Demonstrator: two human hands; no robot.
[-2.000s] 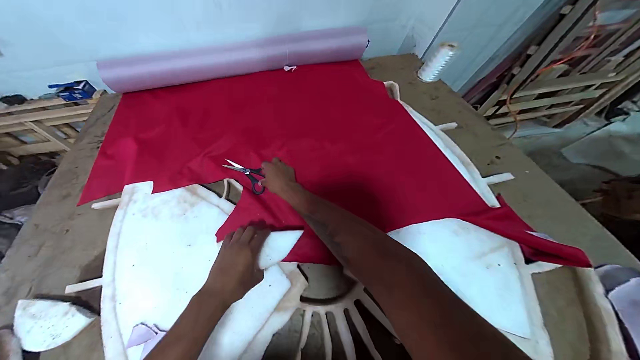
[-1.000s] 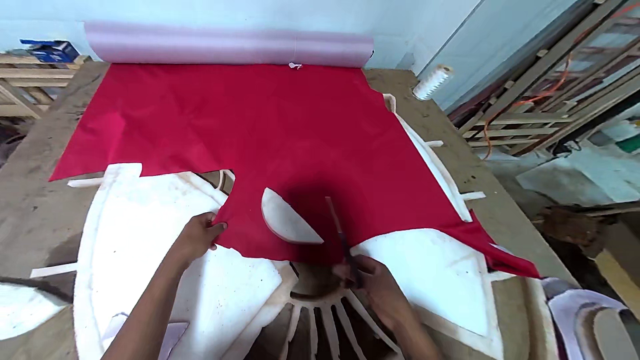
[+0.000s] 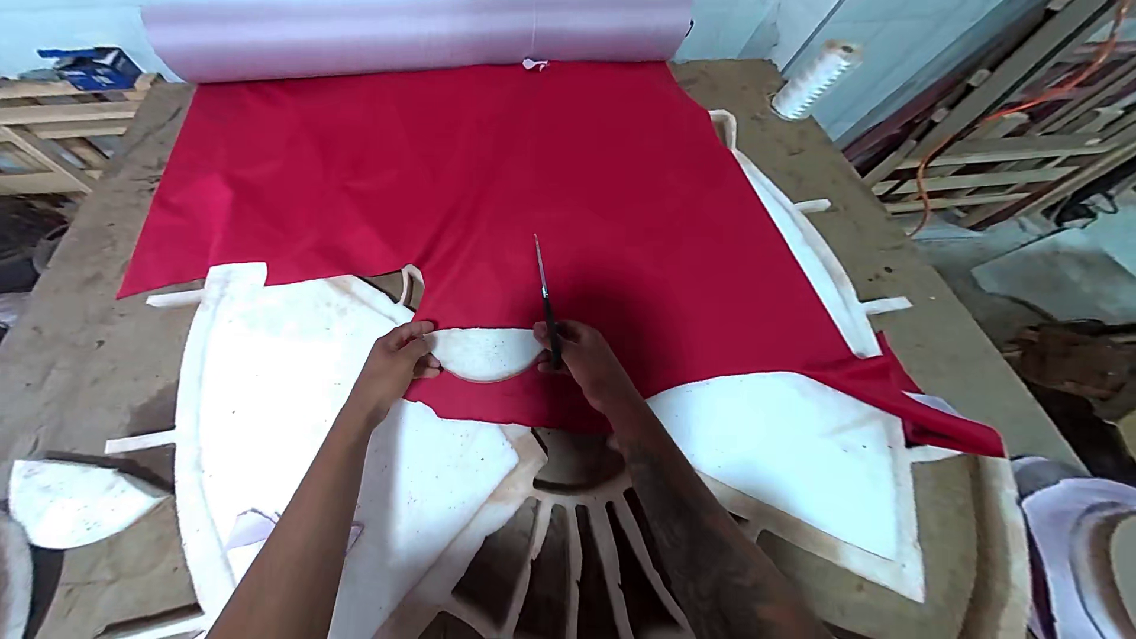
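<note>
Red fabric [image 3: 497,195] lies spread over white foam pieces [image 3: 284,382] on the table. On the fabric's near part rests a small half-oval white foam piece [image 3: 488,351], its straight edge facing away from me. My left hand [image 3: 398,359] pinches this piece at its left end. My right hand [image 3: 577,355] touches its right end with the fingers and also holds scissors [image 3: 547,306], whose blades point away over the fabric. Whether the blades are closed is hard to tell, as they show edge-on.
A lilac fabric roll [image 3: 417,35] lies along the far edge, with a white thread cone [image 3: 816,80] to its right. Another foam piece [image 3: 80,503] lies at left on the brown tabletop [image 3: 958,328]. Wooden frames [image 3: 1003,160] stand at right.
The half-oval foam piece has turned so its straight edge faces away, and both hands are now at its ends. Two seconds ago the scissors lay farther left, by my right hand.
</note>
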